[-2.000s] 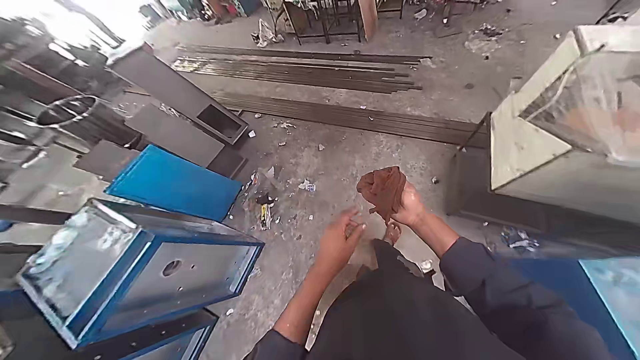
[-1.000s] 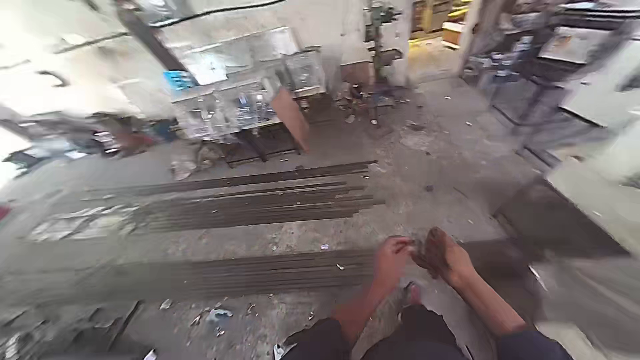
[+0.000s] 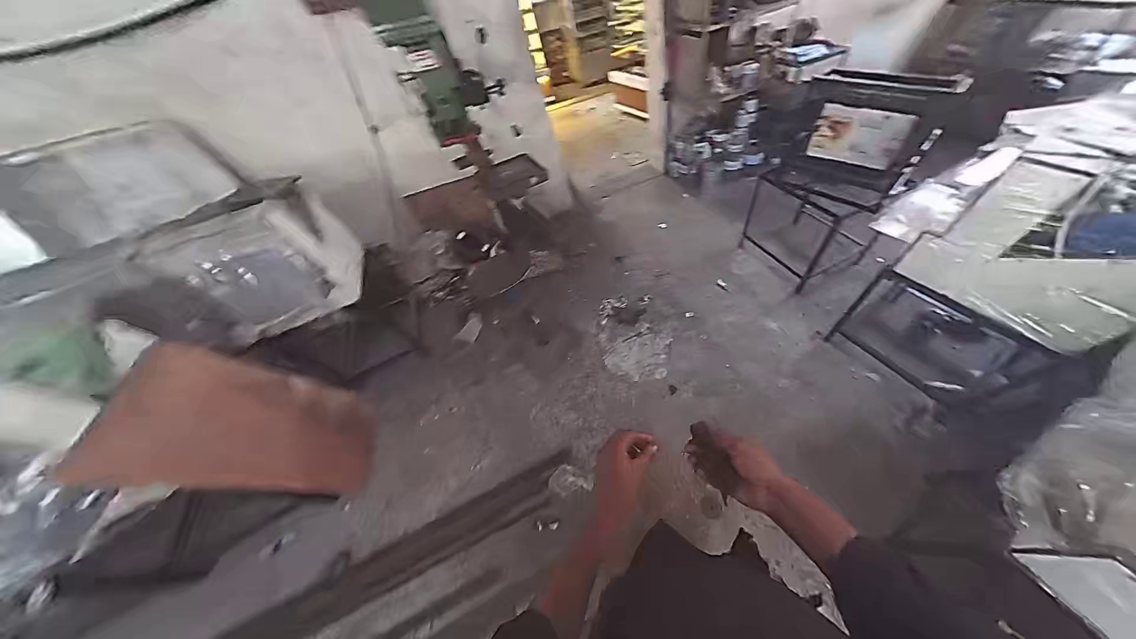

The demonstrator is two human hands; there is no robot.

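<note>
My right hand (image 3: 750,470), at the lower centre right, is closed on a crumpled dark brown cloth (image 3: 713,460) that sticks out on its left side. Just left of it, apart from the cloth, is my left hand (image 3: 627,454), its fingers curled with a gap between thumb and forefinger. Whether anything small lies in those fingers cannot be made out. Both forearms come up from the bottom edge, in front of my dark clothing.
Long metal bars (image 3: 461,515) lie on the floor at lower left, near a reddish-brown board (image 3: 222,422). A green drill press (image 3: 435,80) stands by the wall, left of a doorway (image 3: 599,106). Metal frame stands (image 3: 803,222) and a plastic-wrapped cabinet (image 3: 1003,257) are at right.
The view has swung up and across the room to the drill press and doorway. The cloth stays in my right hand, less spread out than two seconds ago.
</note>
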